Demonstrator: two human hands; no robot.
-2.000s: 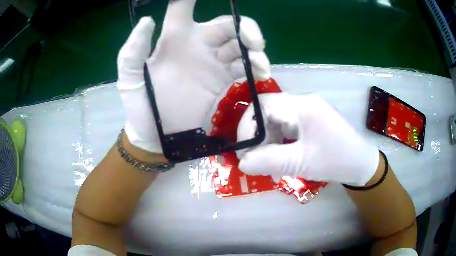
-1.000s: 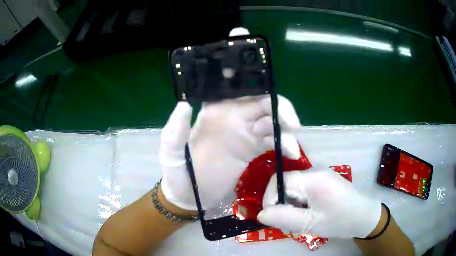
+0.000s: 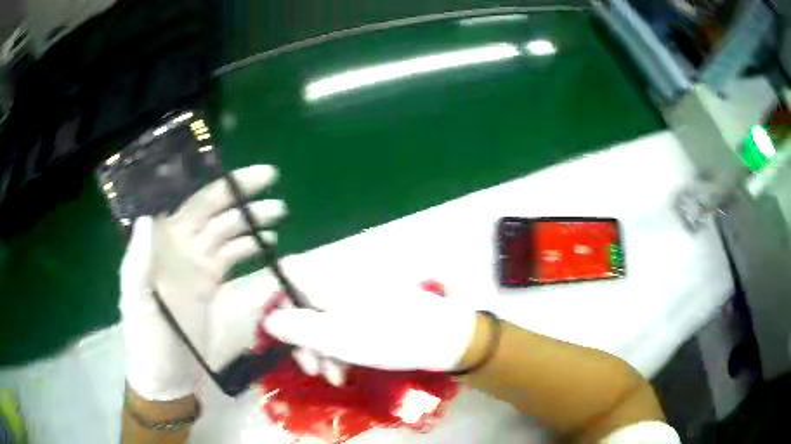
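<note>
A black phone middle frame (image 3: 165,169) is held tilted over the bench's back edge, its solid plate with small gold dots at the upper left. My left hand (image 3: 186,286), in a white glove, is behind the frame and holds its sides; the palm shows through the window. My right hand (image 3: 382,329), gloved, is at the frame's lower right side, over the red film; its fingertips are blurred, and I cannot tell if they grip the frame. The glossy red film pile (image 3: 347,403) lies below, partly covered by my right hand.
A red-covered phone part (image 3: 577,251) lies on the white bench covering (image 3: 668,199) at right. Behind is the green conveyor belt (image 3: 416,121). Dark trays (image 3: 95,78) are at upper left. A green-lit signal light (image 3: 757,147) is at far right.
The view has turned, and the red-covered part now shows nearer the middle. The frame and my left hand appear further left and tilted. My right hand stays near the frame's lower side.
</note>
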